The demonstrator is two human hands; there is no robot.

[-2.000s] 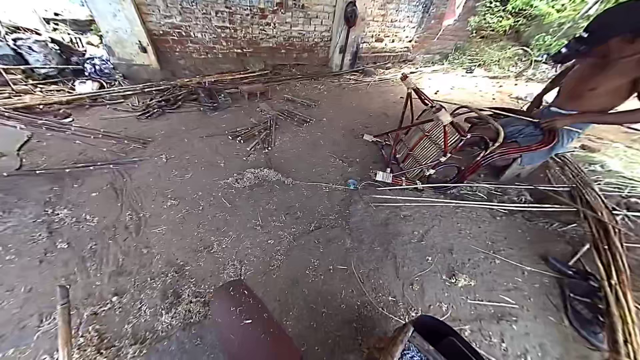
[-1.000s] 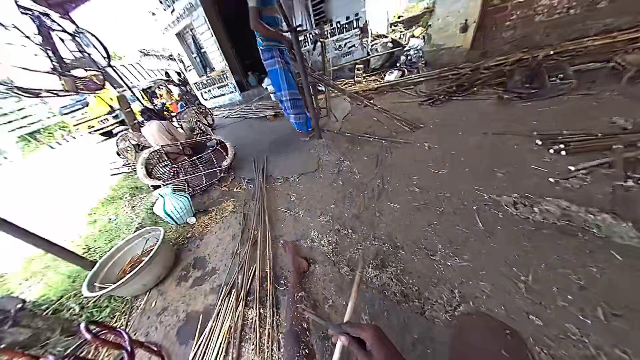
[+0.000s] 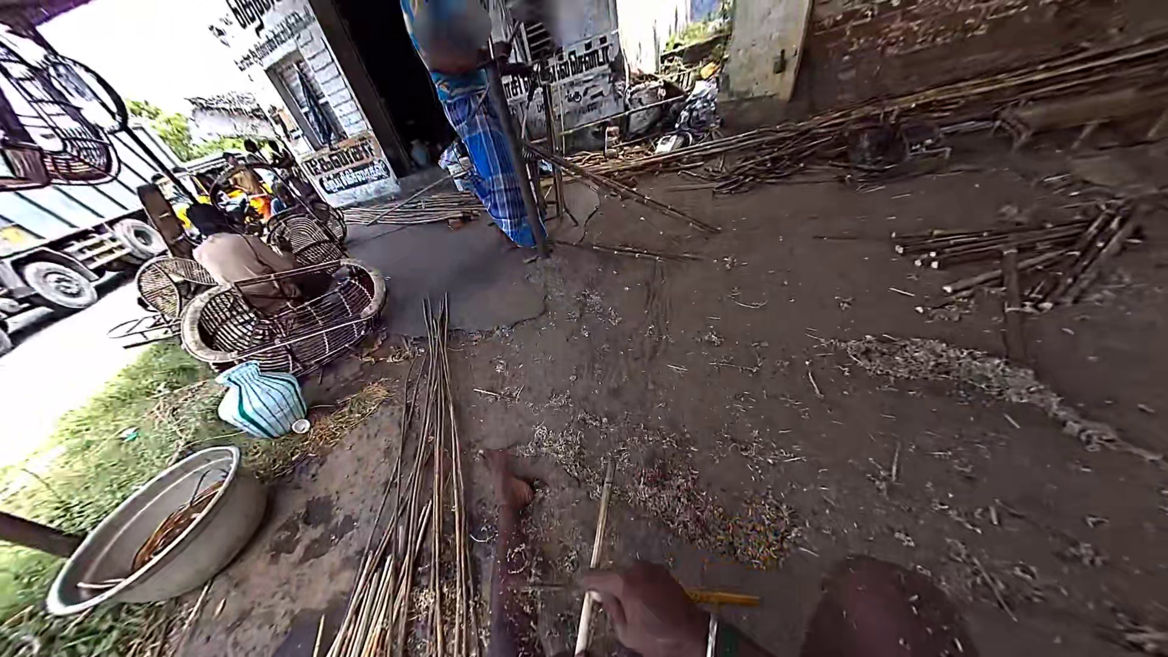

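Observation:
At the bottom centre, my right hand, with a band at the wrist, comes in from the lower right. Its fingers are closed around a pale, peeled cane stick that points up and away over the ground. A yellow-orange handle shows beside the hand, and a thin, dark strip sticks out on its other side; whether they are one tool I cannot tell. My left hand is out of view. Left of my outstretched leg lies a bundle of long, thin canes. Shavings are scattered on the ground.
A metal basin holding coiled cane strips stands at the left, near a striped water pot. Behind are woven cane furniture and a seated person. Another person stands by a post. Short canes lie at right.
The view has swung far left from the chair frame. The hand and stick came into view by one second ago; the hand is still on the stick.

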